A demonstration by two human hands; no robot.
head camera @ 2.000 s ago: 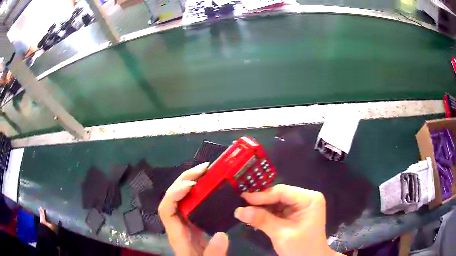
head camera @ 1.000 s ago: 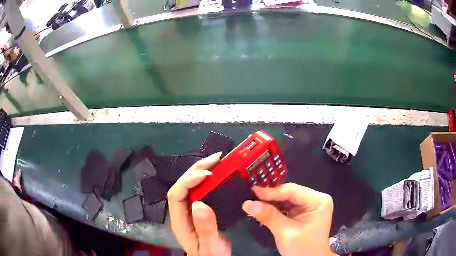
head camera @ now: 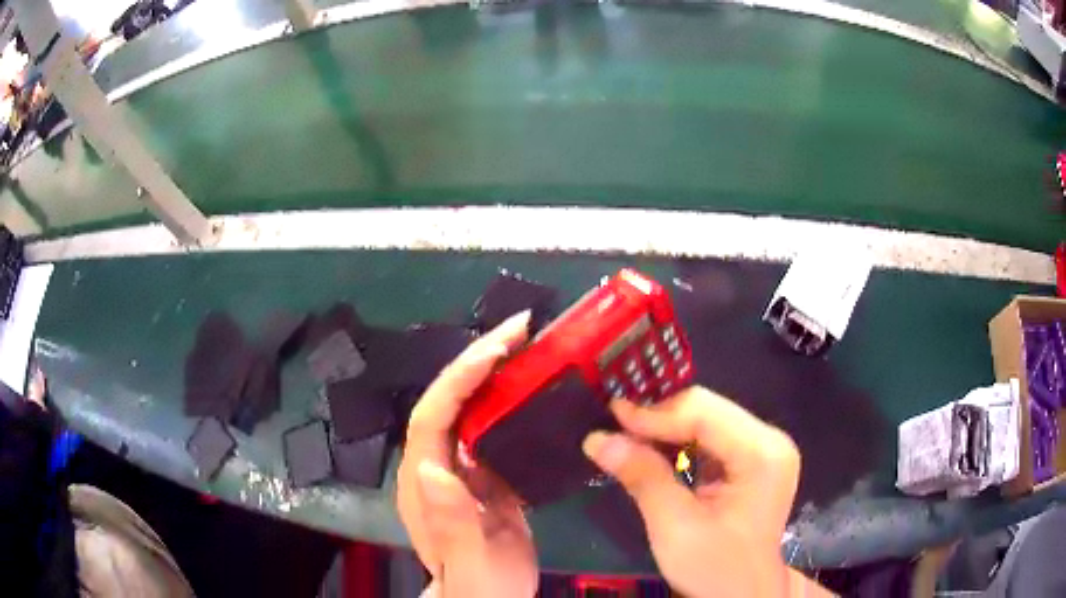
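A red portable radio with a keypad and small display is tilted in front of me, its keypad end up and to the right. A black grille area covers its lower front. My left hand holds the radio's lower end, fingers along the upper side and thumb below. My right hand has thumb and forefinger at the edge between keypad and black area. A small screwdriver shows as a yellow bit within my right hand's curled fingers; its shaft is hidden.
Black speaker grilles and duller black sheets lie loose at left. Two white-wrapped grille stacks and a carton with purple cells stand at right. A pale rail borders the green conveyor. A person's sleeve shows at lower left.
The radio and both hands have shifted slightly right and up in the picture, with the radio still in my left hand. The yellow bit in my right hand has come into sight.
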